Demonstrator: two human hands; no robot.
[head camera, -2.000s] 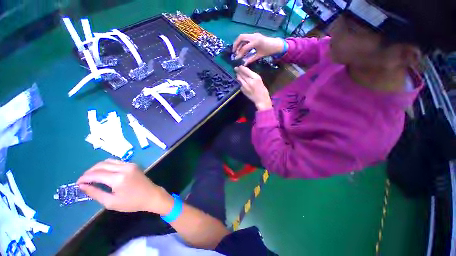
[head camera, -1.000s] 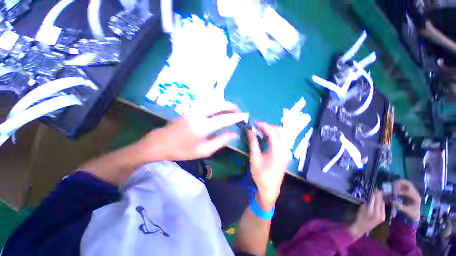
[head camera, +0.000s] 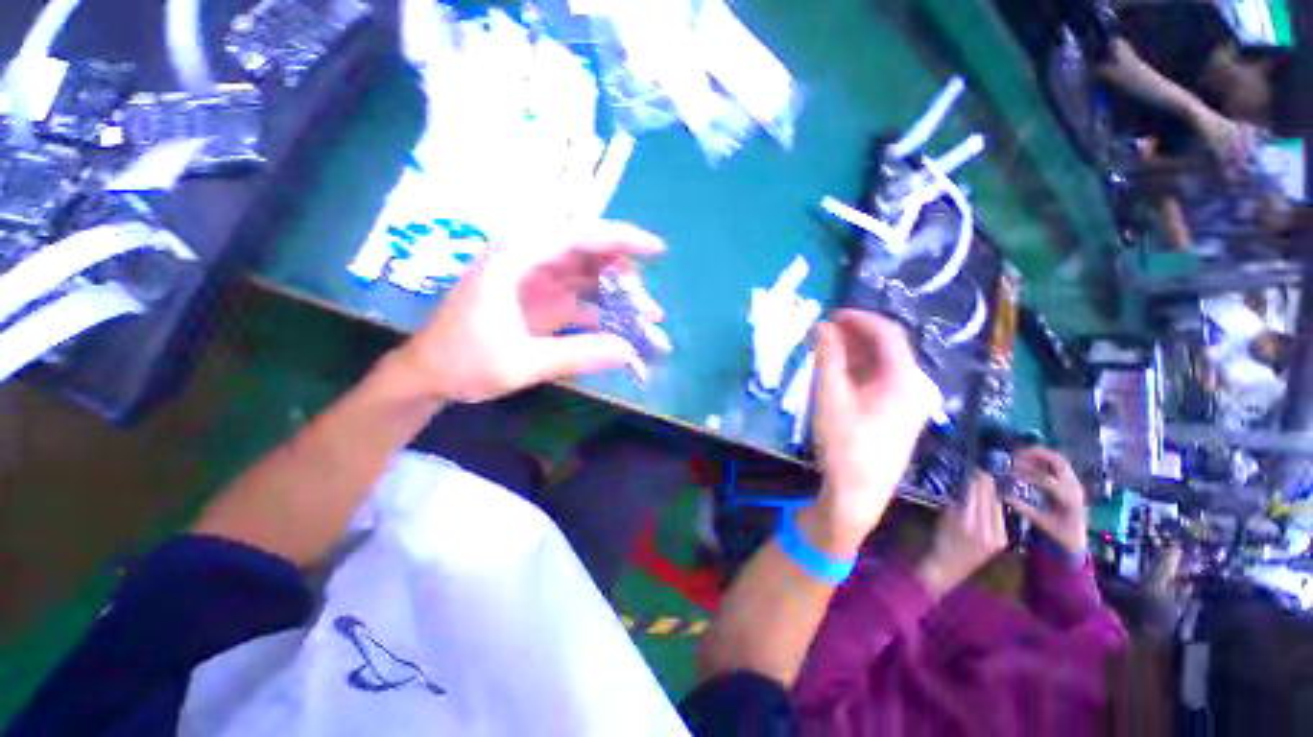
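My left hand (head camera: 497, 320) holds a small dark circuit board (head camera: 628, 314) between thumb and fingers, above the bench's front edge. My right hand (head camera: 868, 418), with a blue wrist band, is apart from the board, in front of the right tray. Its fingers are curled and blurred; I see nothing clear between them. The smaller white cable pile (head camera: 779, 328) lies between my hands. The larger cable pile (head camera: 497, 137), white with blue ends, lies behind my left hand.
A black left tray (head camera: 310, 187) holds boards with curved white cables. The black right tray (head camera: 860, 281) holds cabled boards. Clear plastic bags (head camera: 713, 72) lie at the back. A co-worker's magenta sleeve (head camera: 900, 612) and hands are close on the right.
My hands have moved apart. My right hand has moved right, away from the board, which stays in my left hand and now shows more of its face. The view has shifted slightly.
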